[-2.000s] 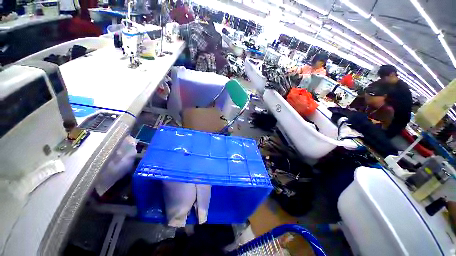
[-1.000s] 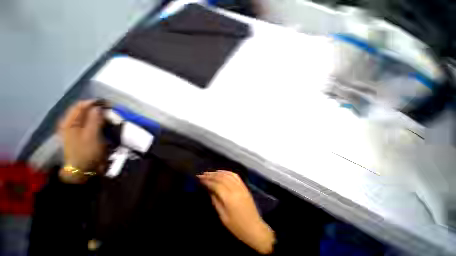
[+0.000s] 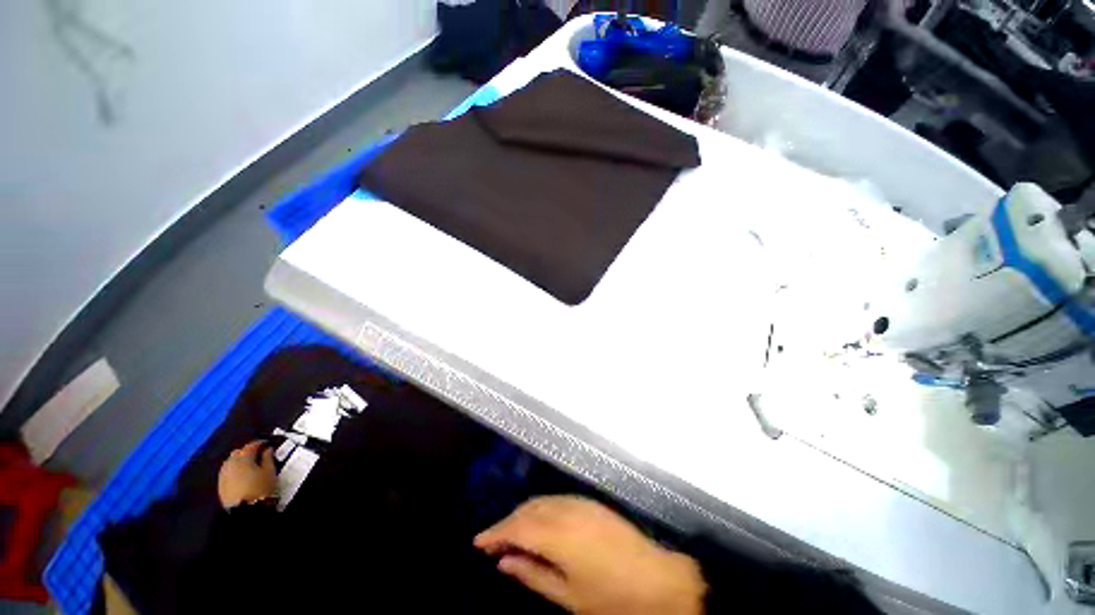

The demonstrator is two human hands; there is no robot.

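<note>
Several small white labels (image 3: 319, 421) lie loose on dark cloth (image 3: 396, 463) at my lap, below the table's front edge. My left hand (image 3: 247, 475) is at the labels' lower left, with its fingers bent and touching or very near them; whether it pinches one cannot be told. My right hand (image 3: 588, 555) is over the dark cloth near the table edge, fingers together and slightly curled, with nothing visible in it. A folded dark brown garment panel (image 3: 528, 180) lies flat on the left part of the white table.
The sewing machine head (image 3: 979, 288) stands at the right of the white table (image 3: 480, 348). A blue plastic crate (image 3: 168, 445) is at the lower left by a wall. A red object (image 3: 27, 517) is on the floor. Dark and blue items (image 3: 648, 66) sit beyond the table.
The view has swung from the aisle to the table and steadied. My left hand now shows lower, by the labels, which lie spread on the cloth. My right hand is still over the dark cloth.
</note>
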